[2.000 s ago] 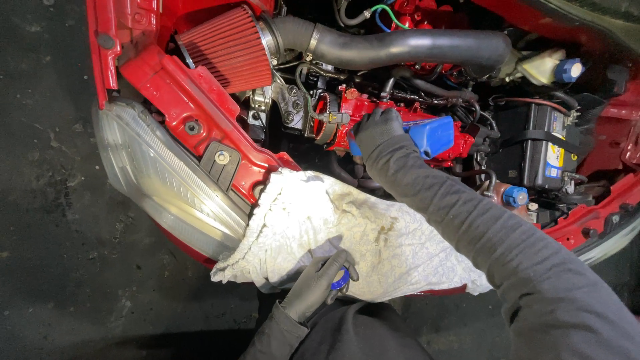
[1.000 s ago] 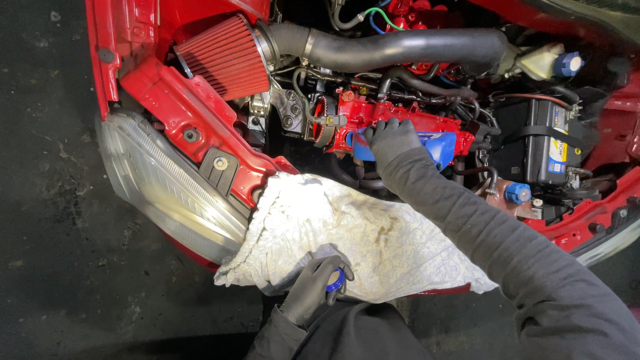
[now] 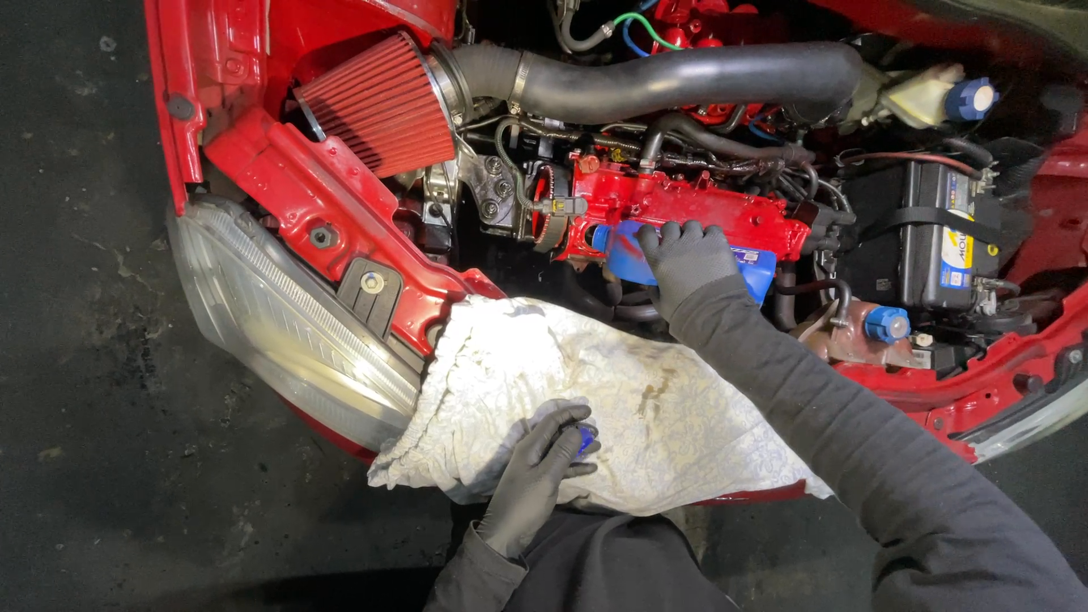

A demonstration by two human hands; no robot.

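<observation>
My right hand [image 3: 690, 262], in a dark glove, is closed on the upper side of a blue plastic bottle [image 3: 631, 252]. The bottle lies sideways over the near side of the red engine cover [image 3: 714, 208], its neck pointing left, below an electrical connector. My left hand [image 3: 537, 476], also gloved, holds a small blue cap [image 3: 586, 440] between its fingers. It is over the white patterned cloth [image 3: 654, 416] spread on the front edge of the car. The bottle's mouth and what lies just under it cannot be made out clearly.
A red cone air filter [image 3: 382, 106] joins a thick black intake pipe [image 3: 680, 81] across the engine bay. At the right are a battery [image 3: 926, 234] and a reservoir with a blue cap [image 3: 886, 325]. The headlight [image 3: 289, 323] sits at the left.
The blue bottle has turned from a position mostly right of my right hand to lying along the engine cover on both sides of it. My left hand keeps the cap over the cloth.
</observation>
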